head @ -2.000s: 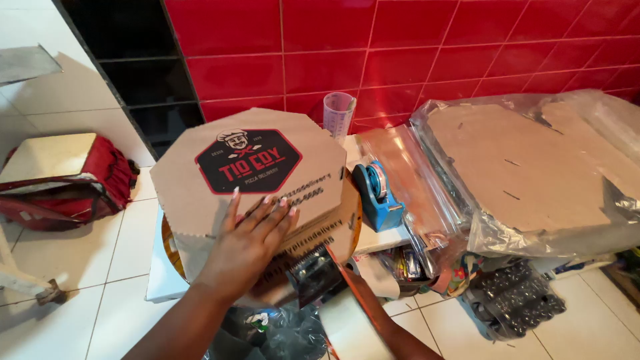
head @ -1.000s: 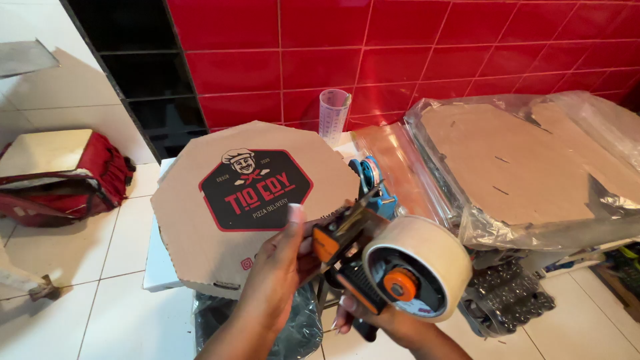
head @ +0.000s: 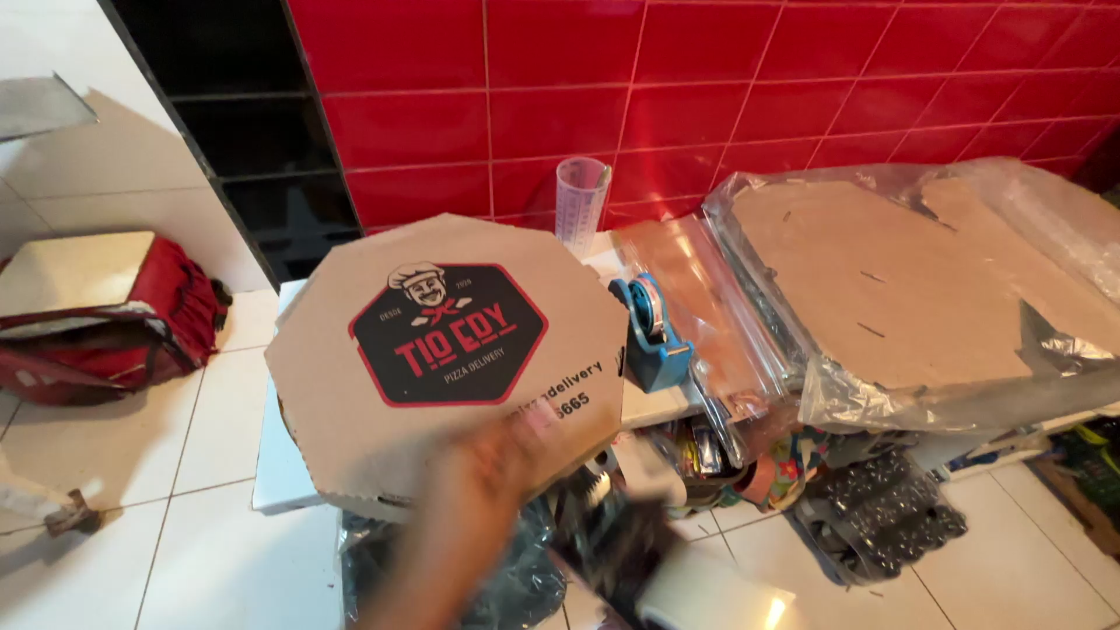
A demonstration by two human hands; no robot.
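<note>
An octagonal cardboard pizza box with a printed chef logo lies on a white table. Blurred by motion, my left hand is at the box's near right part, its fingers over the printed lid. Just right of that hand, at the box's near right edge, is a blurred packing tape dispenser with a wide roll of tape. My right hand is hardly visible below the dispenser, at the bottom edge of the view. A blue desktop tape dispenser stands right of the box.
A plastic measuring cup stands behind the box by the red tiled wall. Plastic-wrapped cardboard lies at the right. Below are cluttered small items and a black egg-crate-like tray. A red delivery bag sits on the floor at the left.
My left hand has moved from the packing tape dispenser onto the pizza box. The dispenser has moved down, with its roll now near the bottom edge.
</note>
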